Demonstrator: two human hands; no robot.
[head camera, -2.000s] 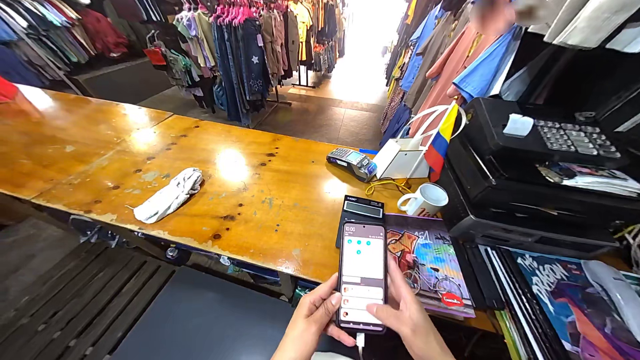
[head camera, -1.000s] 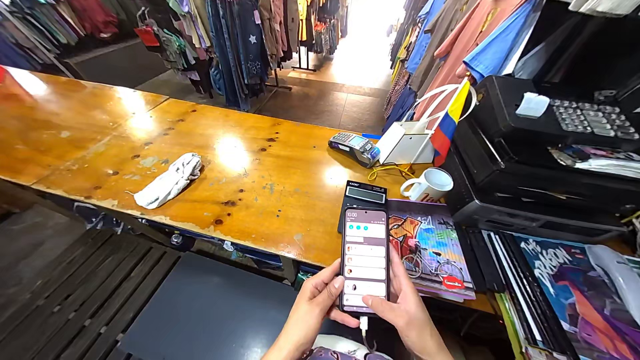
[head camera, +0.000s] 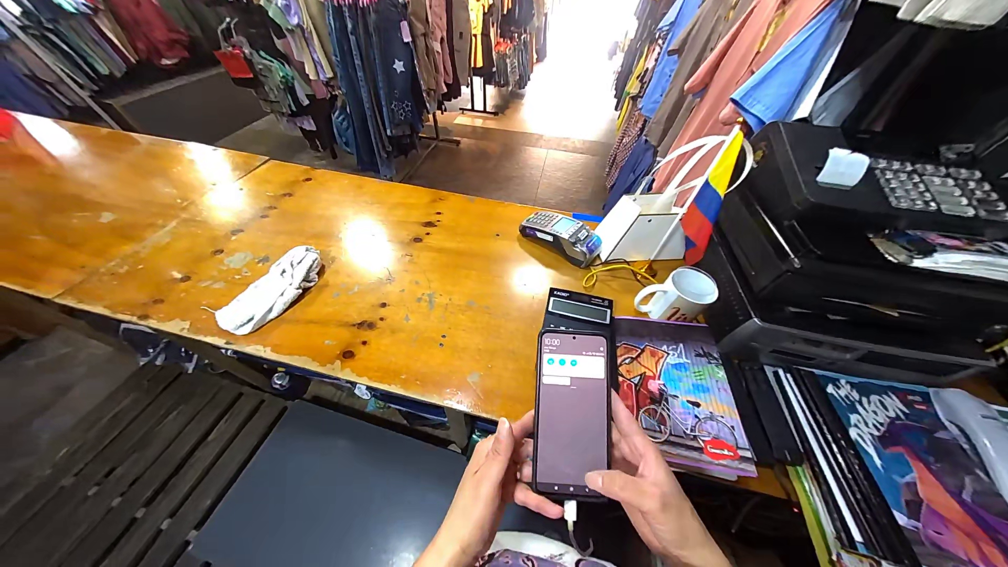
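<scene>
A black smartphone (head camera: 573, 417) is held upright between both hands, its screen lit and a white cable plugged into its lower end. My left hand (head camera: 504, 465) grips the phone's left edge, thumb raised beside it. My right hand (head camera: 642, 472) wraps the right edge, with its thumb over the lower right corner of the screen. Just beyond the phone lies a black desk calculator (head camera: 579, 305), partly hidden by it. To the right, a notebook with a bicycle cover (head camera: 685, 394) lies on the wooden counter (head camera: 441, 315). A white mug (head camera: 681, 294) stands behind the notebook.
A card payment terminal (head camera: 561, 236), a white bag (head camera: 646, 228) and a small tricolour flag (head camera: 709, 201) stand at the counter's back. A crumpled white cloth (head camera: 272, 291) lies at left. At right are a black cash register (head camera: 866, 205) and magazines (head camera: 882, 441). Clothes racks stand beyond.
The phone's screen has changed from a list of white panels to a mostly plain dark view with few panels at top. Both hands still hold the phone.
</scene>
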